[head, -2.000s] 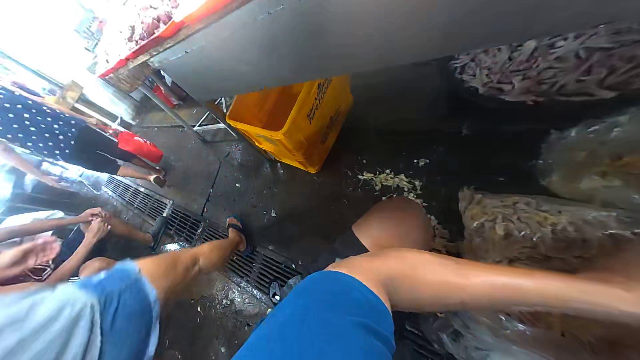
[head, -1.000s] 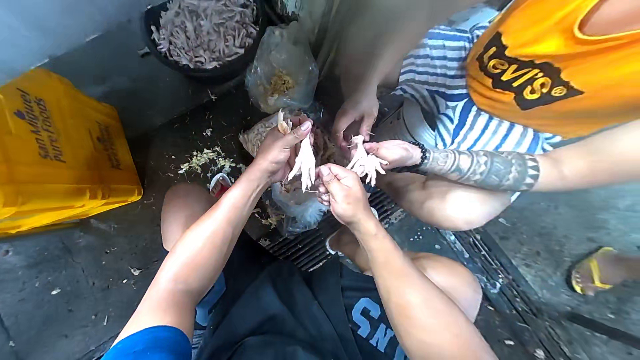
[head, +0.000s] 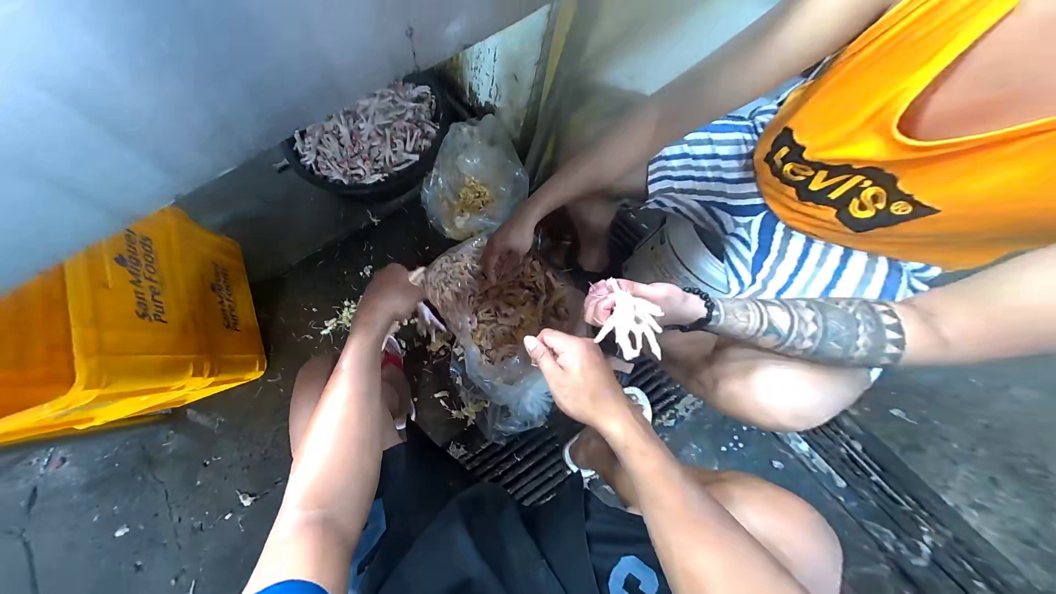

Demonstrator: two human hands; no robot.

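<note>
My left hand (head: 392, 299) is at the left side of an open clear plastic bag (head: 528, 396), its fingers curled around pale chicken feet (head: 429, 320) that poke out below them, partly hidden. Yellowish-brown chicken feet (head: 516, 318) fill the bag. Over the bag's right edge, my right hand (head: 573, 371) has its thumb pressed to its curled fingers, with nothing visible in them. A co-worker's one hand (head: 507, 247) reaches into the bag. The other hand (head: 648, 304), below a beaded bracelet, holds a bunch of whitish chicken feet (head: 634, 323) close to my right hand.
A black tub (head: 363, 188) of pale chicken feet and a knotted plastic bag (head: 474, 177) stand beyond. A yellow crate (head: 165, 313) is at left under a metal panel (head: 165, 91). A drain grate (head: 528, 470) and scattered scraps (head: 338, 318) mark the floor. The co-worker's knee (head: 784, 388) is at right.
My hands were together on pale chicken feet a second ago; now they are apart, the left one moved left. The co-worker's one hand has gone down into the bag. The view swung widely before that.
</note>
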